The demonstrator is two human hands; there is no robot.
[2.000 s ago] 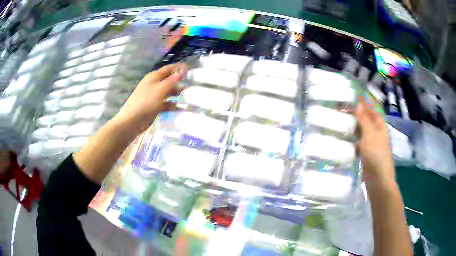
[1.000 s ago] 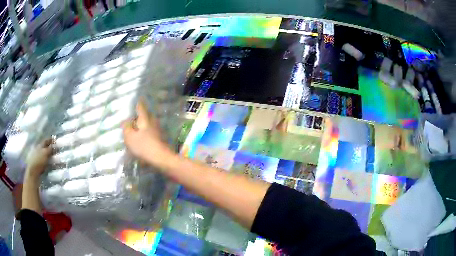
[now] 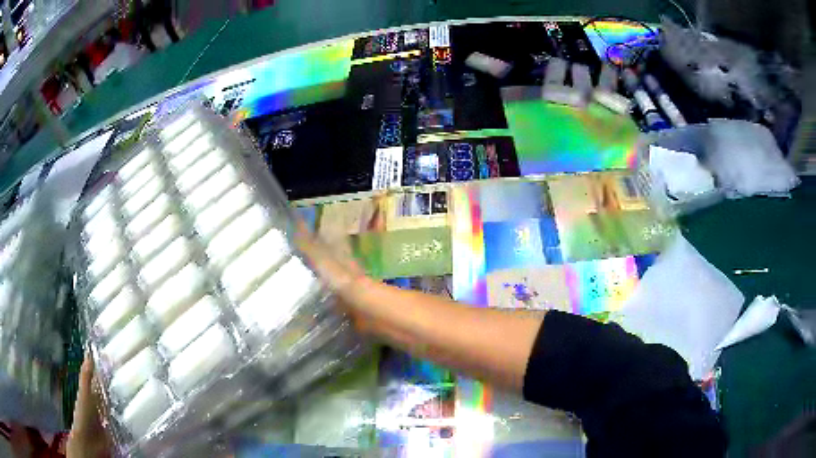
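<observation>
A clear blister tray point(image 3: 259, 362) with three columns of white plastic units point(image 3: 174, 268) is tilted at the left, with more clear tray layers showing beneath it. My right hand point(image 3: 333, 264) is at the tray's right edge, its fingers partly hidden by the tray. My left hand point(image 3: 87, 416) is at the tray's lower left edge, mostly hidden behind it and cut off by the bottom of the picture.
Printed holographic sheets point(image 3: 425, 246) cover the bench. Loose white units point(image 3: 488, 63), dark and white tubes point(image 3: 646, 106) and a clear tub point(image 3: 684, 174) lie at the back right. A white sheet point(image 3: 684, 300) and a swab point(image 3: 751, 270) lie right. Another tray stack point(image 3: 31, 295) is far left.
The hands first held a tray over the middle, then were at the tray stack on the left. Now the stacked trays are tilted and further right between both hands. The view has shifted.
</observation>
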